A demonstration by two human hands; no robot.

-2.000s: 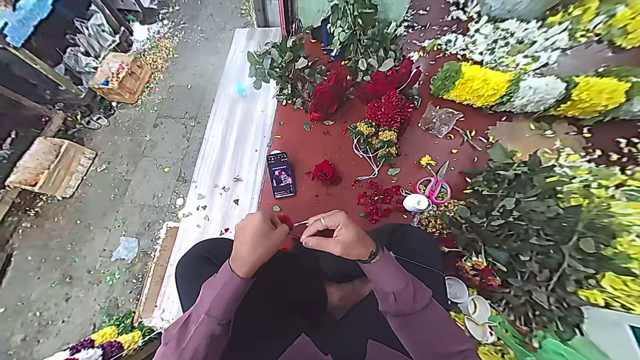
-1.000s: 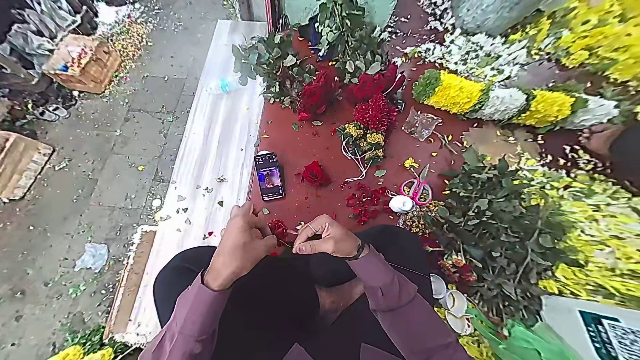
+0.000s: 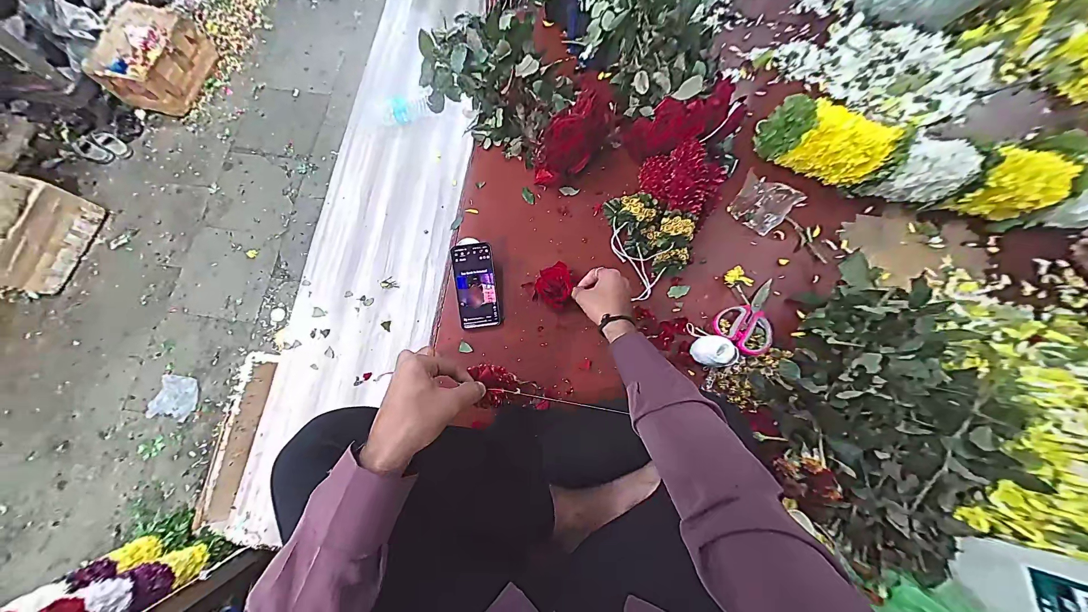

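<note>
My left hand (image 3: 425, 404) pinches a thin white thread (image 3: 561, 399) between thumb and fingertips above my lap. The thread runs right, passing under my right forearm. Red petals (image 3: 493, 380) lie just beyond the thread. My right hand (image 3: 603, 295) has its fingertips at the right edge of a red rose head (image 3: 554, 285) on the red surface; whether they grip it is hard to tell. A lit smartphone (image 3: 476, 286) lies left of the rose. To the right are a white thread spool (image 3: 714, 350) and pink-handled scissors (image 3: 745, 327).
Bunches of red roses (image 3: 578, 132) with leafy stems lie at the far side, near small yellow flowers (image 3: 659, 225). A yellow and white garland (image 3: 841, 144) stretches across the far right. Cut leafy stems (image 3: 884, 408) are heaped at right. A white board (image 3: 365, 204) borders the left edge.
My right hand has moved away from my left hand, forward to the rose head beside the phone. My left hand still holds the thread.
</note>
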